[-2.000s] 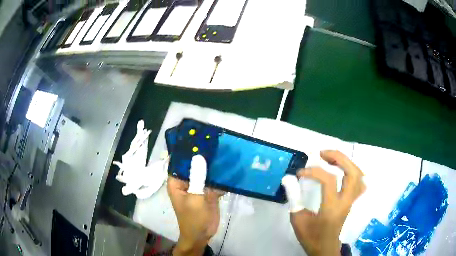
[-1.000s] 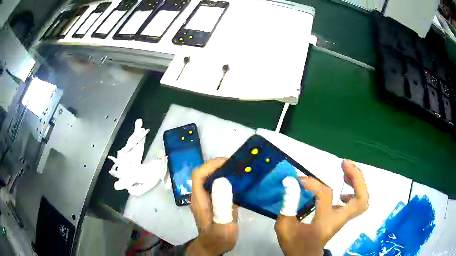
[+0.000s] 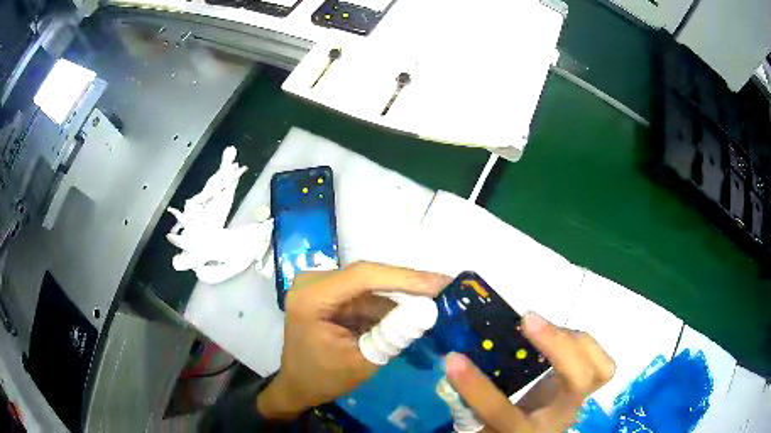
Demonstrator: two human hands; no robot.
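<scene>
A blue-filmed phone housing [image 3: 380,396] is held low in front of me, tilted, its black end with yellow dots toward the upper right. My left hand [image 3: 347,326] is on its left long side, with a white cot on the thumb resting over the blue face. My right hand [image 3: 537,380] grips the black end between thumb and fingers, its thumb also in a white cot. The lower end of this housing is partly hidden by my left hand. A second blue-filmed housing [image 3: 306,221] lies face up on the white mat [image 3: 372,199], its lower end behind my left hand.
A crumpled white heap [image 3: 211,237] lies left of the mat. Crumpled blue film [image 3: 668,397] is at the lower right. A white platform [image 3: 465,76] with middle frames [image 3: 348,15] is at the back. A black tray [image 3: 710,135] is far right, a grey machine [image 3: 144,152] left.
The two housings have come apart; one now lies on the mat. The held one has been turned so its dotted end points right, and moved lower. The view has shifted.
</scene>
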